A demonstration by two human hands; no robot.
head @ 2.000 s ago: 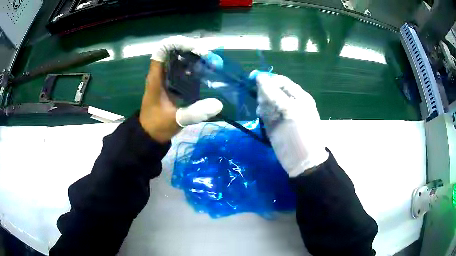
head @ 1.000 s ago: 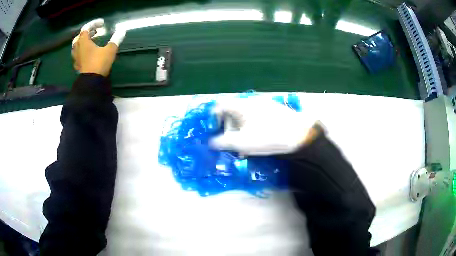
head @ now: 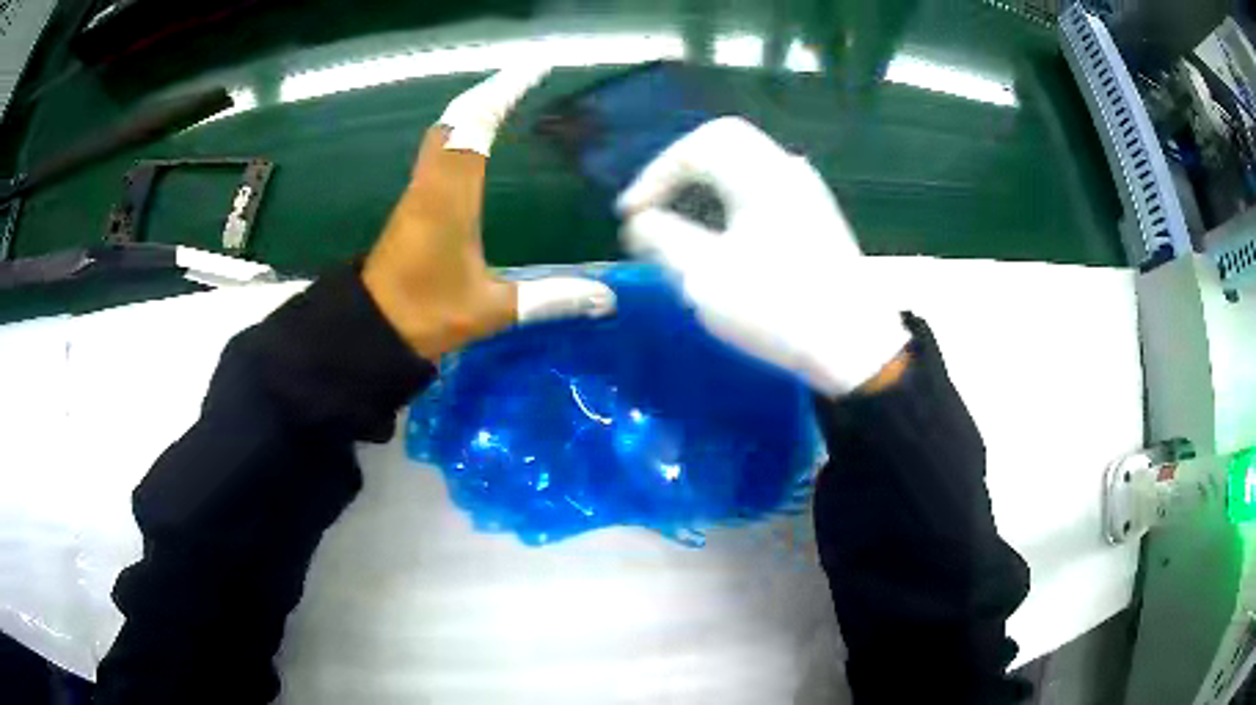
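Note:
A film-covered phone middle frame (head: pixel 641 113), dark blue and blurred, is tilted above the green conveyor belt. My right hand (head: pixel 758 248), in a white glove, has its fingers curled at the frame's lower right side and holds it; the fingertips are partly hidden. My left hand (head: pixel 462 227), with white finger coverings and a bare palm, is open beside the frame's left side, thumb and fingers apart. A heap of peeled blue film (head: pixel 592 427) lies on the white ledge below both hands.
The green belt (head: pixel 950 179) runs across behind the ledge (head: pixel 1019 358). A stripped frame (head: pixel 248 204) and a dark strip (head: pixel 152 135) lie at left. A slotted cable duct (head: pixel 1123 131), a metal bracket (head: pixel 1132 496) and a green light (head: pixel 1244 485) are at right.
My left hand has come back right from the stripped frame at left. My right hand has left the film heap and taken hold of a film-covered frame; the one at right on the belt is gone.

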